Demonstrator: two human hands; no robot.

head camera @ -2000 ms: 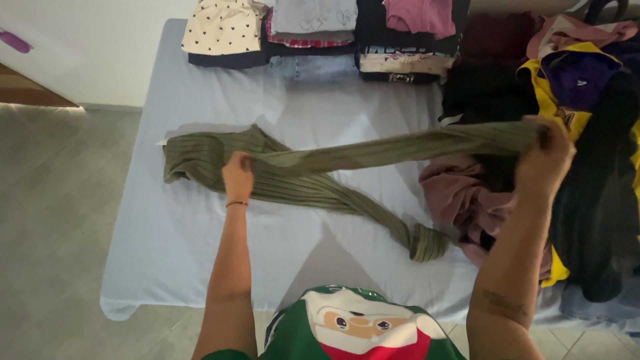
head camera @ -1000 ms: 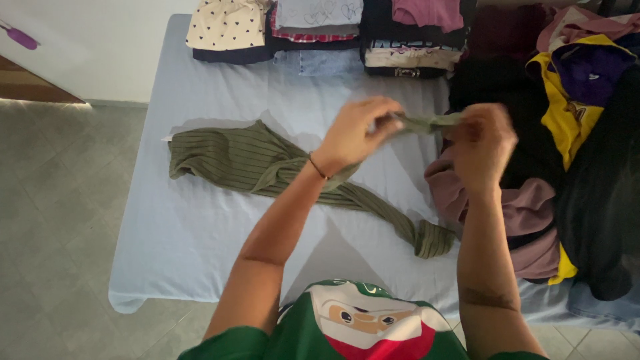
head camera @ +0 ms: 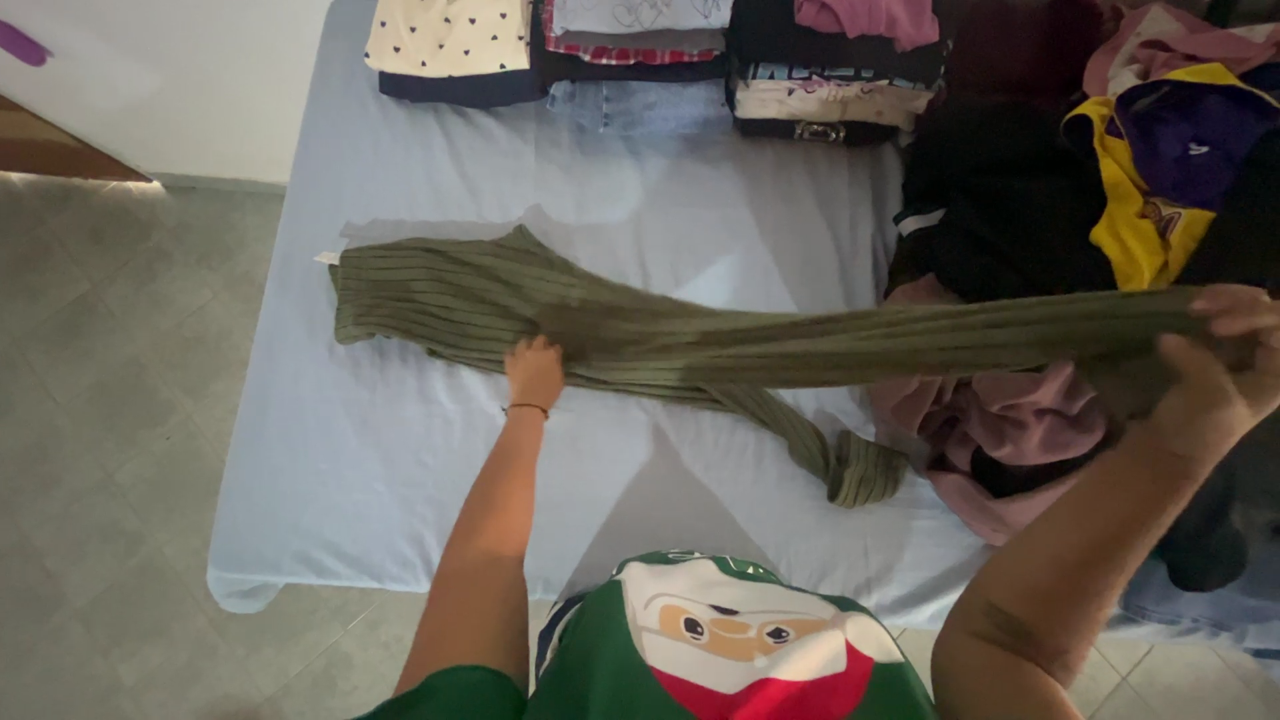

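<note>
A pair of olive-green ribbed knit pants (head camera: 620, 330) lies across a light blue sheet, its waist end with a white tag at the left. One leg is stretched out to the right above the sheet; the other lies lower, its end bunched on the sheet. My right hand (head camera: 1220, 360) grips the far end of the stretched leg at the right edge of the view. My left hand (head camera: 535, 370) is at the lower edge of the garment near its middle, fingertips pinching or pressing the knit; which of the two cannot be told.
Folded clothes stand in stacks along the back, with a heart-print cream cloth (head camera: 450, 38), a denim piece (head camera: 640, 105) and a pink cloth (head camera: 870, 20). A loose heap at the right holds a yellow and purple garment (head camera: 1155, 240), black clothes and a dusty-pink cloth (head camera: 1040, 410).
A second ago both hands were close together, holding the upper leg between them. Since then they have moved apart, my left hand leftward to the garment's middle and my right hand rightward, and the leg is stretched out.
</note>
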